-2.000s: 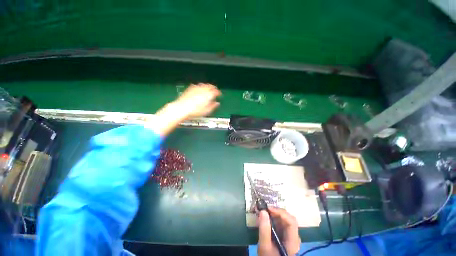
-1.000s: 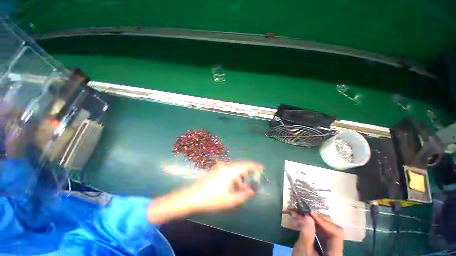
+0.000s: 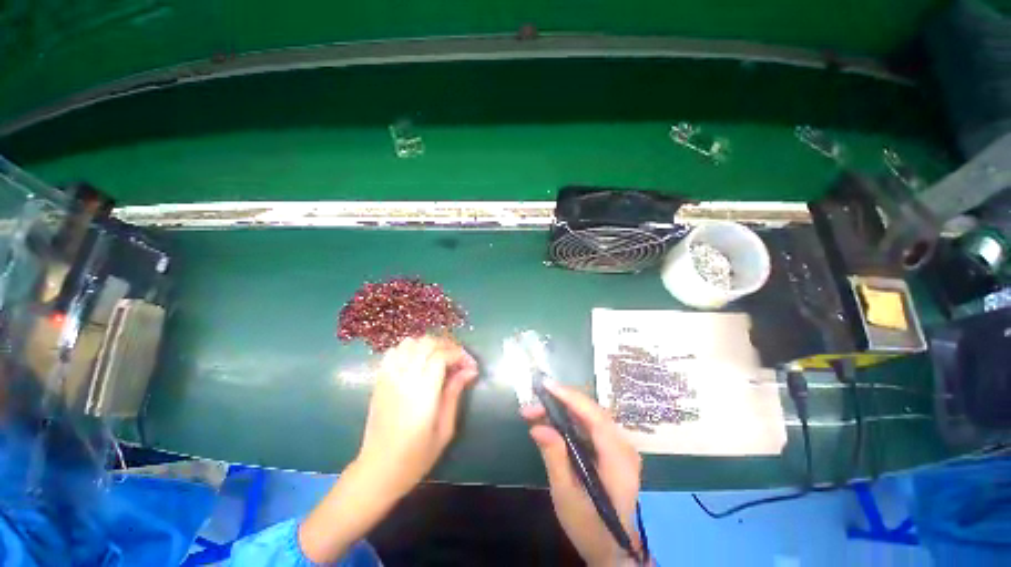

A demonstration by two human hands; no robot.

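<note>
My right hand (image 3: 593,460) holds the black soldering iron (image 3: 582,456) like a pen, its tip at a whitish, glare-washed workpiece (image 3: 523,366) on the bench. My left hand (image 3: 416,399) is at the front edge of the pile of small red-brown components (image 3: 399,311), fingertips bent together. Whether it holds a component is too small to tell. The pale board (image 3: 721,382), with rows of dark small slivers on it, lies right of the iron.
A fume fan (image 3: 612,246) and a white tub (image 3: 716,266) of silvery parts stand behind the board. The soldering station and yellow sponge (image 3: 884,308) are at right, with cords over the edge. Several clear workpieces (image 3: 698,142) lie on the green strip.
My left hand has left the workpiece it carried and moved to the red-brown pile. My right hand has moved the iron left, off the pale board to the workpiece. The view has shifted.
</note>
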